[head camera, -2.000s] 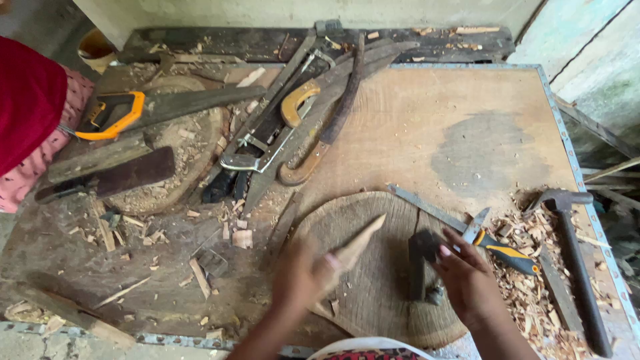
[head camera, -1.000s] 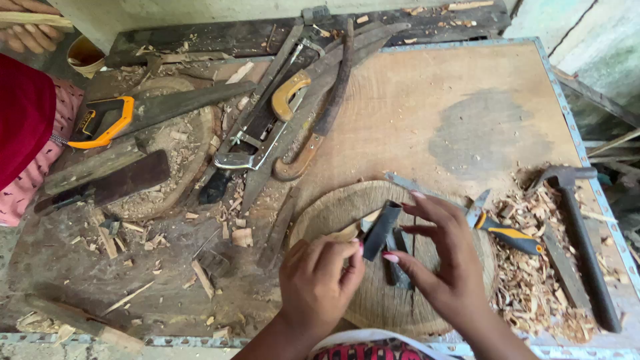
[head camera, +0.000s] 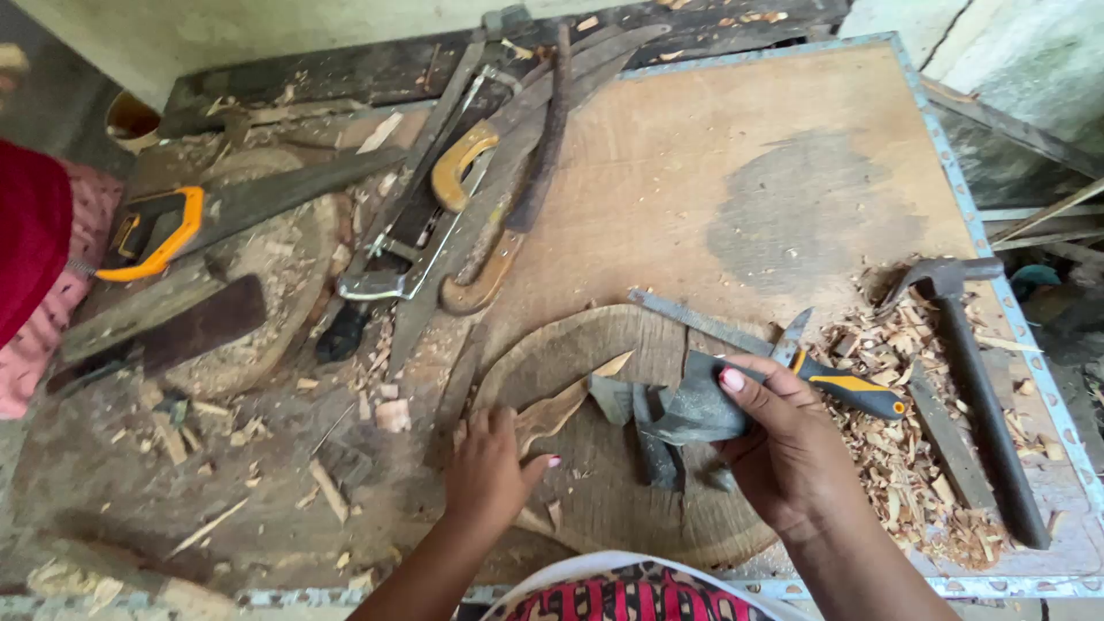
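A round wood slab (head camera: 604, 517) lies at the table's front, with a pointed carved wood piece (head camera: 565, 404) on its left part. My left hand (head camera: 493, 474) rests on the near end of that piece, fingers over it; whether it grips cannot be told. In my right hand (head camera: 780, 431) is a grey sheet, apparently sandpaper (head camera: 703, 401), pinched by thumb and fingers above the slab. More dark grey strips (head camera: 660, 461) lie beneath it. Just beyond my right hand are a knife with a black and yellow handle (head camera: 849, 390) and a flat metal strip (head camera: 699, 321).
A claw hammer (head camera: 983, 405) lies among wood shavings (head camera: 906, 483) at the right. Hacksaw (head camera: 423, 259), curved handled blades (head camera: 483, 280) and an orange-handled saw (head camera: 164, 233) lie left of centre and farther left. A broad dark blade (head camera: 207, 323) rests by another round slab (head camera: 297, 319). A person's red garment (head camera: 30, 241) shows far left.
My left hand has moved left from the grey sheets onto the carved wood piece. My right hand now holds a grey sheet out flat; one second ago both hands were close together at the sheets.
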